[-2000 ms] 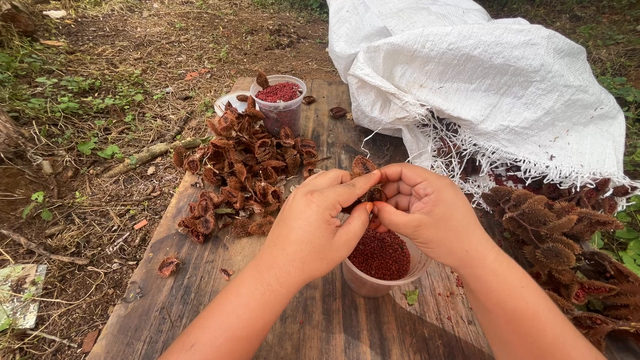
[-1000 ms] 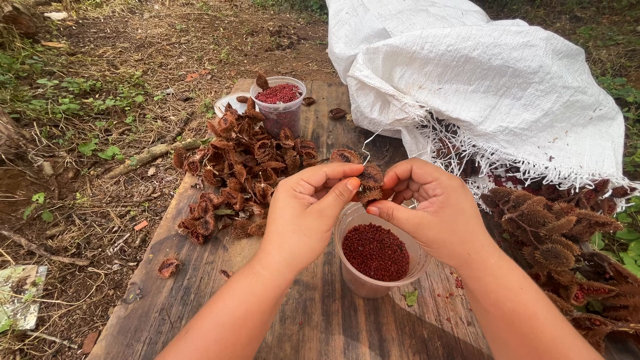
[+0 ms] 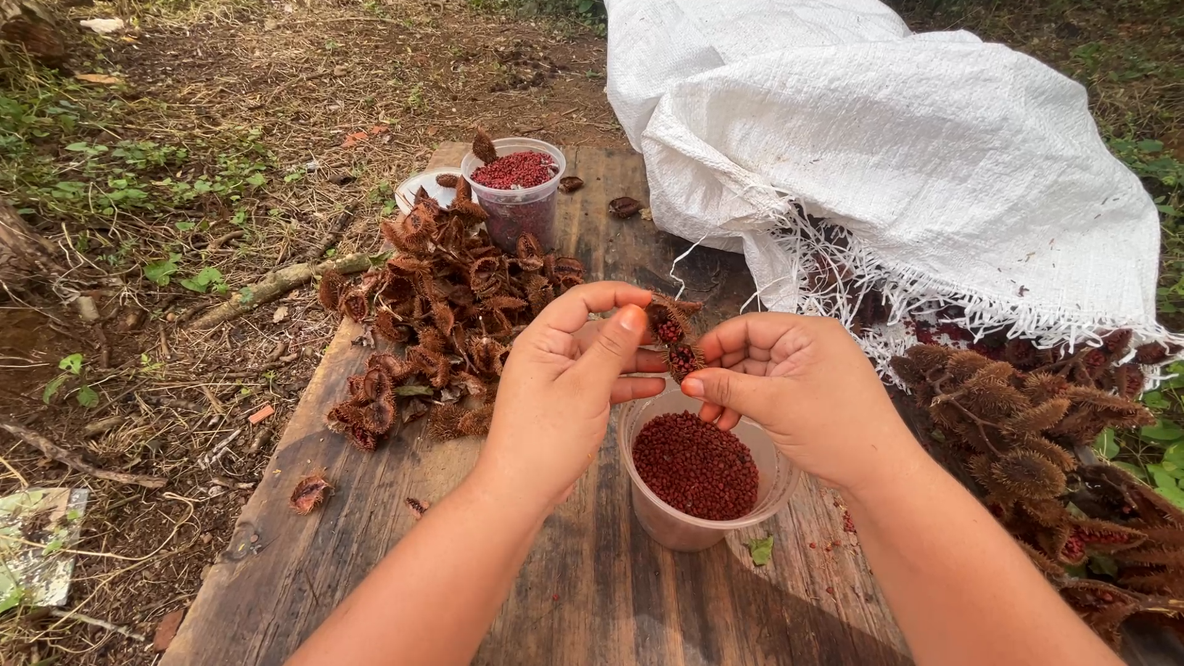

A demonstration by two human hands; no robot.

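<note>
An opened spiny annatto pod (image 3: 675, 338) with dark red seeds showing is held between both hands, above a clear plastic cup (image 3: 689, 536) partly filled with red annatto seeds (image 3: 696, 465). My left hand (image 3: 573, 379) pinches the pod's left side with thumb and fingers. On its lower right side, the thumb and fingers of my right hand (image 3: 786, 384) grip it. A heap of opened brown pod shells (image 3: 444, 296) lies left of my hands. Behind the heap stands a second cup (image 3: 518, 208) of red seeds, with a pod at its rim.
A white woven sack (image 3: 888, 148) with a frayed edge covers the back right of the wooden board (image 3: 370, 555). Unopened spiny pods (image 3: 1027, 444) pile up at the right. A round plastic lid (image 3: 416, 190) lies behind the shells, and a single shell (image 3: 310, 491) sits near the left edge.
The pod between my hands has been turned and spread, now showing seeds in its halves. The hands have shifted slightly, and the seeds in the near cup are more exposed than two seconds ago.
</note>
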